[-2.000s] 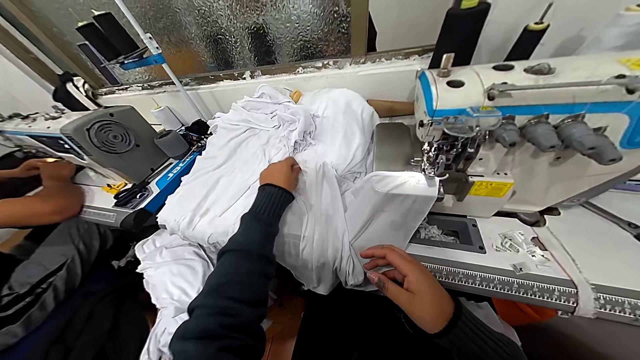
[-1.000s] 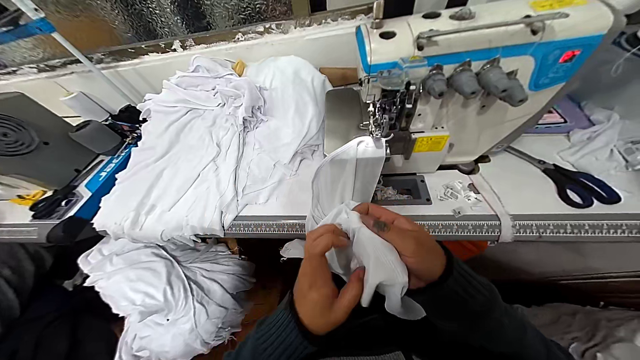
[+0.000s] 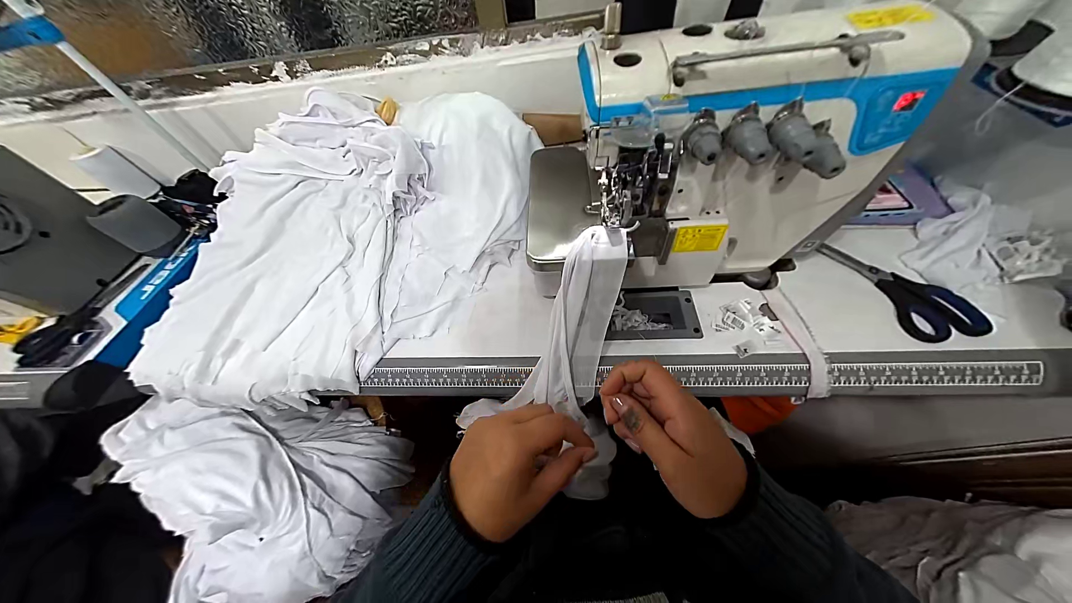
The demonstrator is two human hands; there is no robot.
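Note:
A white and blue overlock sewing machine point(image 3: 779, 151) stands on the table. A strip of white fabric point(image 3: 578, 327) runs from under its presser foot over the table's front edge and hangs down. My left hand point(image 3: 519, 465) is at the hanging part, thumb and fingers pinched on what seems to be the cloth edge. Just to its right, my right hand point(image 3: 674, 435) has its fingers curled beside the cloth; whether it pinches the fabric is not clear. A big pile of white fabric point(image 3: 276, 251) lies left of the machine.
Black-handled scissors point(image 3: 913, 301) and small white labels point(image 3: 745, 322) lie right of the machine's base. A measuring tape point(image 3: 930, 374) runs along the front edge. More white fabric point(image 3: 276, 494) hangs below at the left. Thread cones point(image 3: 117, 172) stand by another machine.
Two seconds ago my left hand was on the fabric pile; both hands then came together on the white cloth in front of the machine. Now they are a little apart, and the cloth hangs in a narrower strip.

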